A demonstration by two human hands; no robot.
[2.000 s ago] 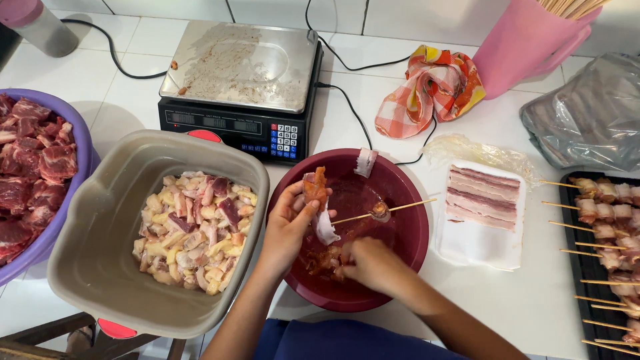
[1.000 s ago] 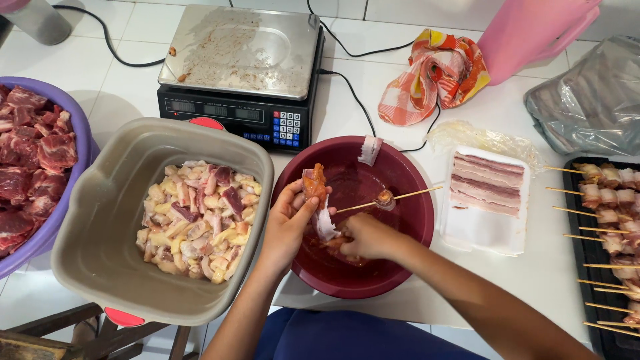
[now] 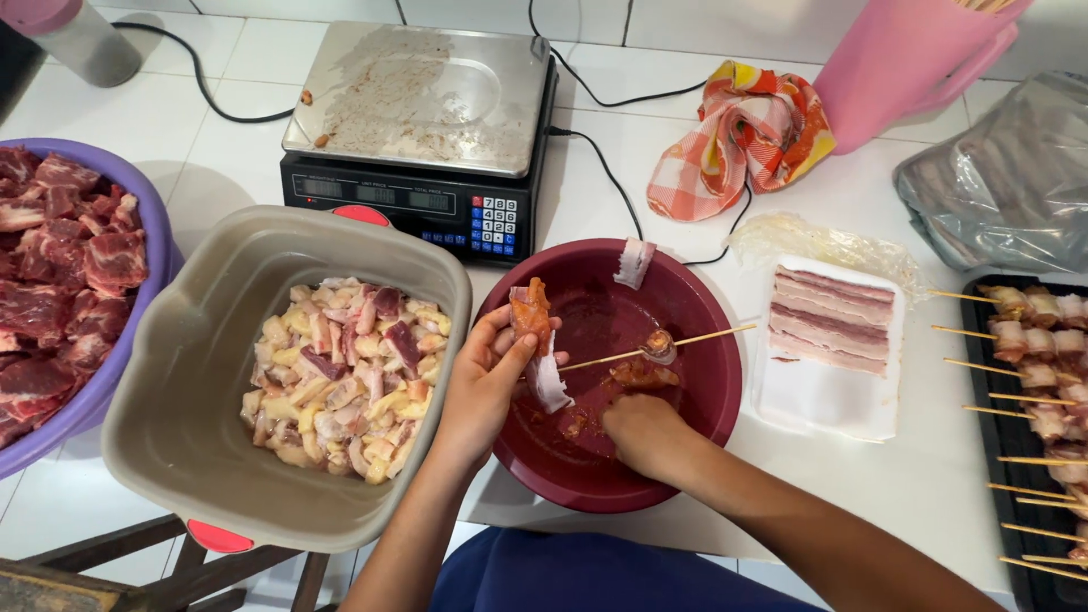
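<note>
Over the left side of a dark red plastic basin (image 3: 722,425), my left hand (image 3: 493,365) holds a bacon strip (image 3: 548,382) with a piece of orange marinated meat (image 3: 531,316) on it. My right hand (image 3: 642,433) reaches down inside the basin beside more marinated meat (image 3: 646,376); its fingertips are hidden. A wooden skewer (image 3: 710,337) with one rolled piece (image 3: 659,345) on it lies across the basin, its left end near my left hand. Another bacon strip (image 3: 634,262) hangs over the basin's back rim.
Left stand a grey tub (image 3: 170,382) of cut meat and a purple basin (image 3: 153,221) of red meat. A digital scale (image 3: 416,93) and a checked cloth (image 3: 739,144) are behind. Right are a foam tray (image 3: 807,399) of bacon, a plastic bag (image 3: 1003,170) and a black tray (image 3: 994,450) of filled skewers.
My right hand has shifted slightly within the basin. My left hand keeps its hold on the bacon strip and the meat piece.
</note>
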